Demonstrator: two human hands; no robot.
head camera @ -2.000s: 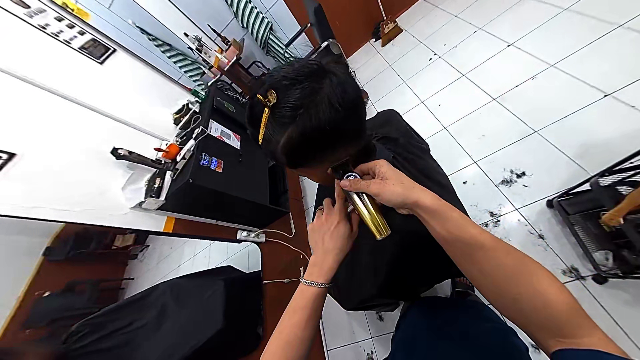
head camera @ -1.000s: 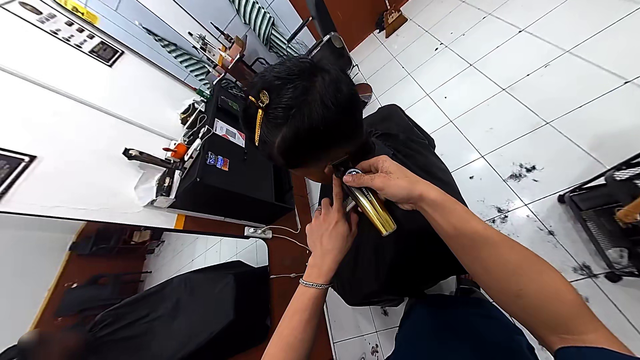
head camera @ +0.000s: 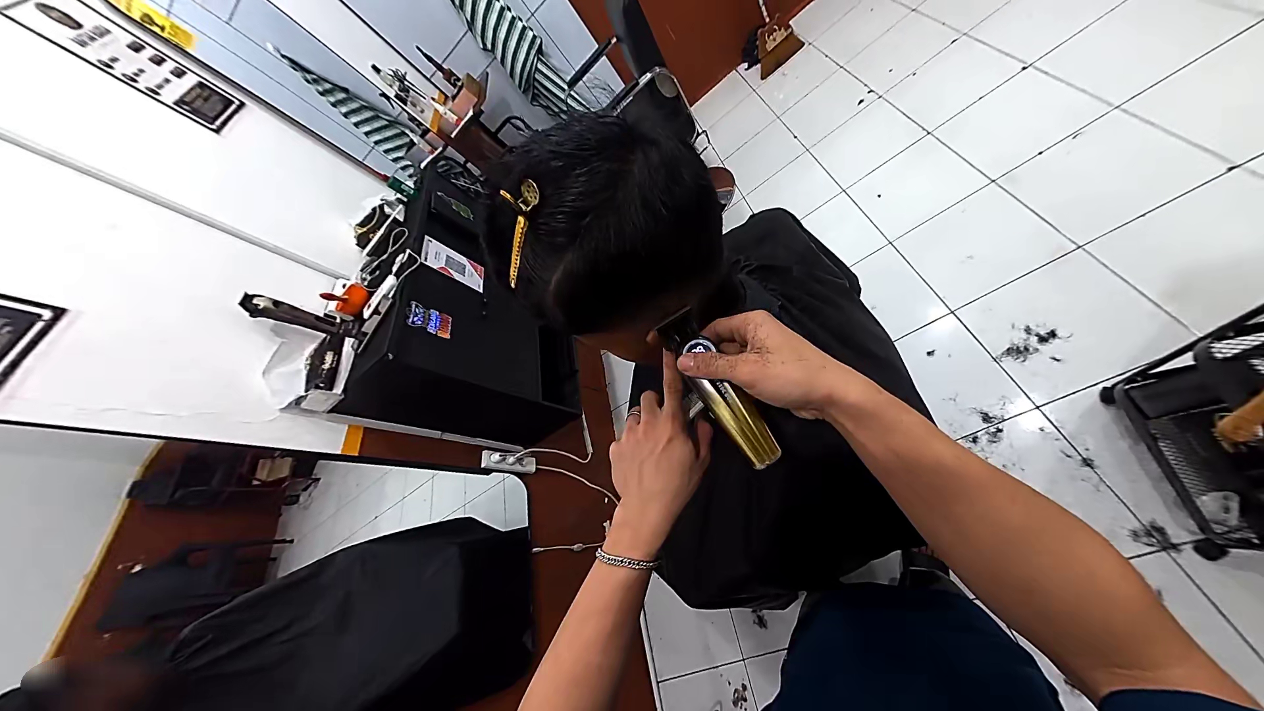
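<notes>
A person with short dark hair [head camera: 632,197] sits under a black barber's cape [head camera: 780,513]. A yellow hair clip [head camera: 518,237] is fixed in the hair at the left. My right hand [head camera: 765,363] grips a gold hair clipper [head camera: 746,430] near its head, and the dark blade end lies against the side of the person's head. My left hand [head camera: 657,449], with a ring and a chain bracelet [head camera: 626,561], is just left of the clipper. Its index finger points up to the blade end; the other fingers are bent, and nothing is plainly held in them.
A black cabinet [head camera: 464,346] with tools on top stands at the left by the wall, above a white power strip [head camera: 509,461] with cords. A mirror [head camera: 395,533] shows the cape. At the right are a black wheeled cart [head camera: 1185,454] and cut hair [head camera: 1032,343] on the tiles; a broom [head camera: 778,47] stands behind.
</notes>
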